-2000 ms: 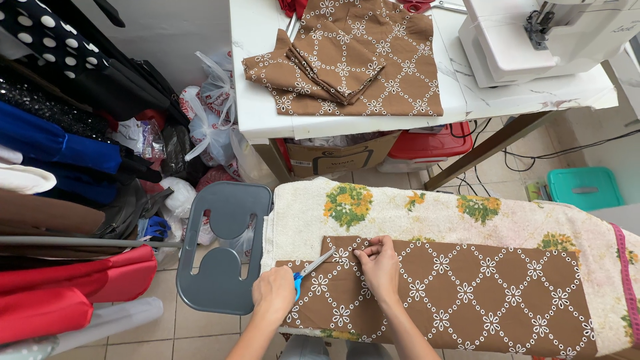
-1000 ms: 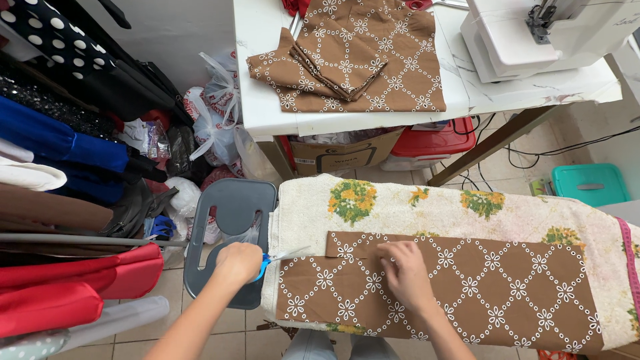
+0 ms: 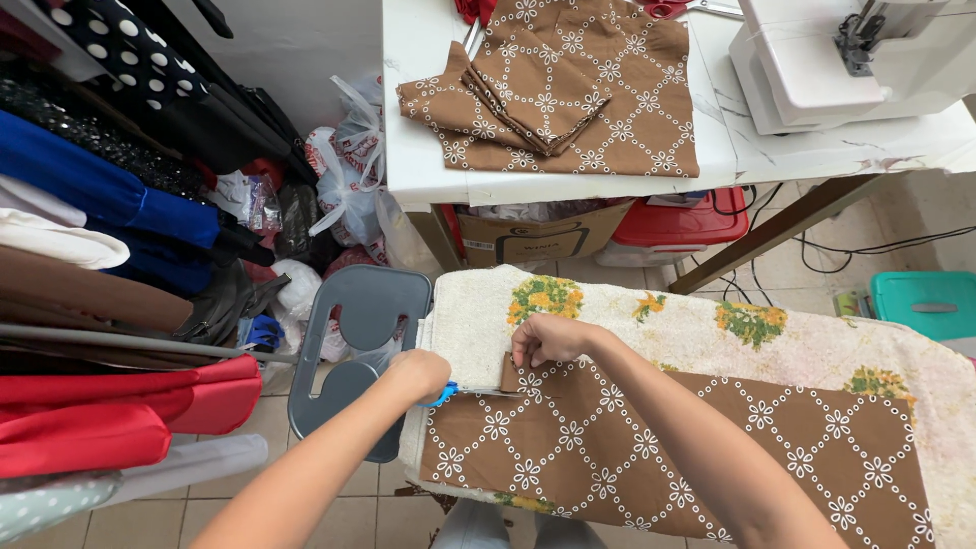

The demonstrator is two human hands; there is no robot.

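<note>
My left hand [image 3: 421, 375] is closed around the blue handles of a pair of scissors [image 3: 444, 393]. Their blades point right, at the upper left edge of a brown fabric piece with white flower-and-dot pattern [image 3: 587, 457]. With bent fingers, my right hand [image 3: 550, 340] pinches the fabric's upper edge just above the blade tips, where a narrow flap stands apart from the rest. The fabric lies flat on a floral towel cover [image 3: 473, 313] over an ironing board.
A grey iron rest [image 3: 305, 381] adjoins the board's left end. Behind, a white table [image 3: 427, 179] bears folded brown fabric [image 3: 579, 99], red-handled scissors [image 3: 671, 8] and a white sewing machine [image 3: 808, 69]. Clothes [image 3: 114, 183] hang at left. Bags, a cardboard box [image 3: 534, 236] and cables lie beyond.
The scissors, held clear of the fabric's cut line a second ago, now lie with their blades at its upper edge. My right hand has moved up and left to that edge.
</note>
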